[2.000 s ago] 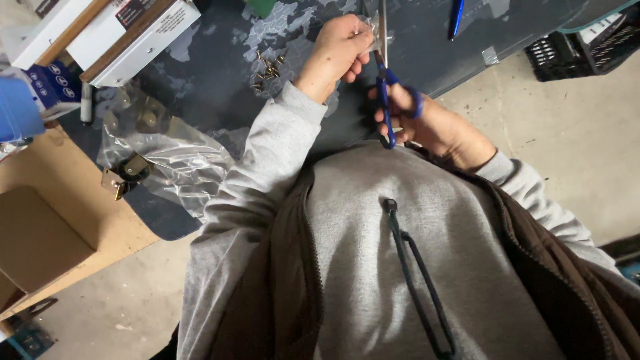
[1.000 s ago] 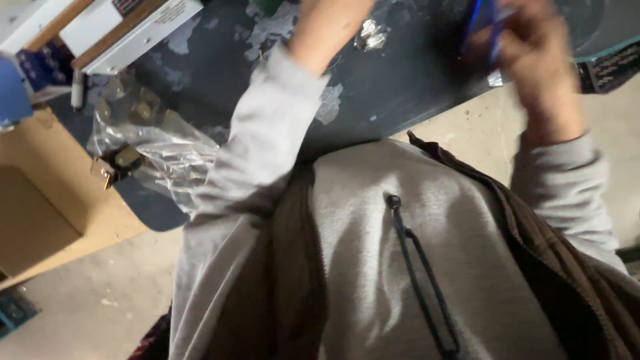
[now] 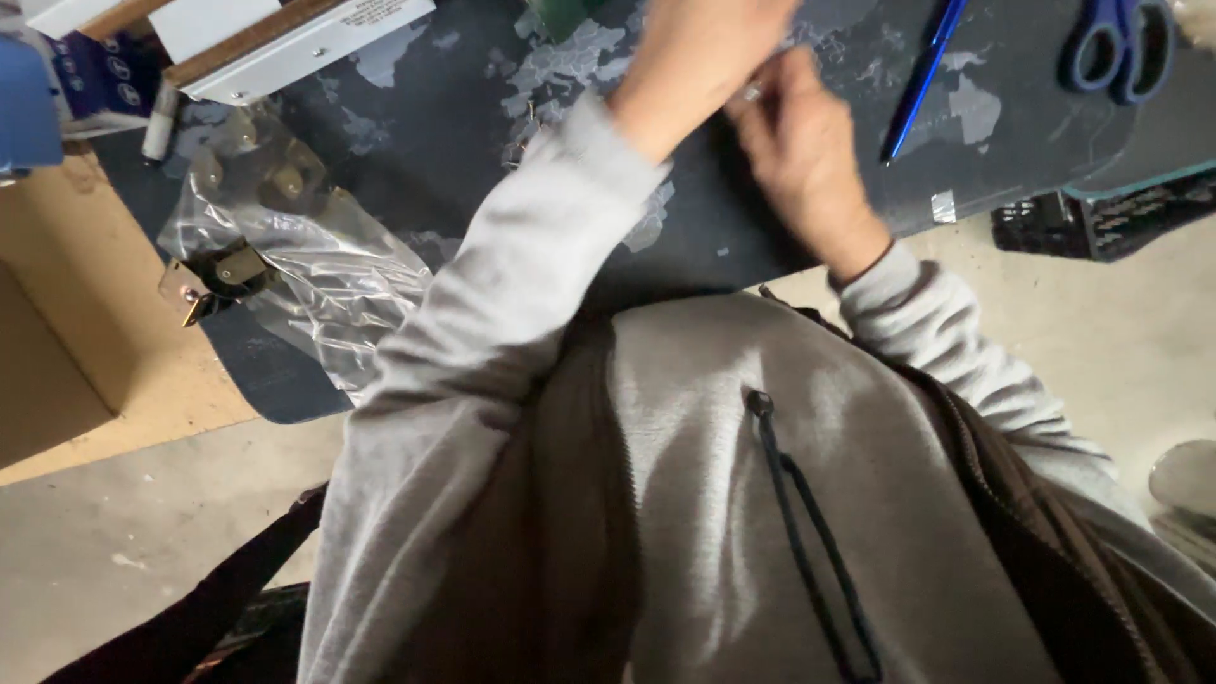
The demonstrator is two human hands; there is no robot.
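My left hand [image 3: 708, 57] reaches across the dark world-map desk mat [image 3: 446, 114] at the top centre, its fingers partly cut off by the frame edge. Close against it is my right hand [image 3: 807, 142], with fingers bent and a small shiny bit at the fingertips, too blurred to name. What lies between the hands is hidden. Blue-handled scissors [image 3: 1121, 57] rest on the mat at the upper right, with a blue pen [image 3: 921, 85] between them and my right hand. A few small screws [image 3: 532, 119] show beside my left sleeve.
At left a clear plastic bag [image 3: 332, 256] holds metal hardware, with a metal caster-like fitting [image 3: 223, 275] at its edge. Nearby are a marker [image 3: 161, 123], white panels with wooden strips [image 3: 304, 47] and a cardboard box [image 3: 47, 361]. A black plastic crate [image 3: 1102, 218] stands beyond the desk's right edge.
The scissors, in my right hand two seconds ago, now lie on the mat at the upper right. My right hand has come back from there to beside my left.
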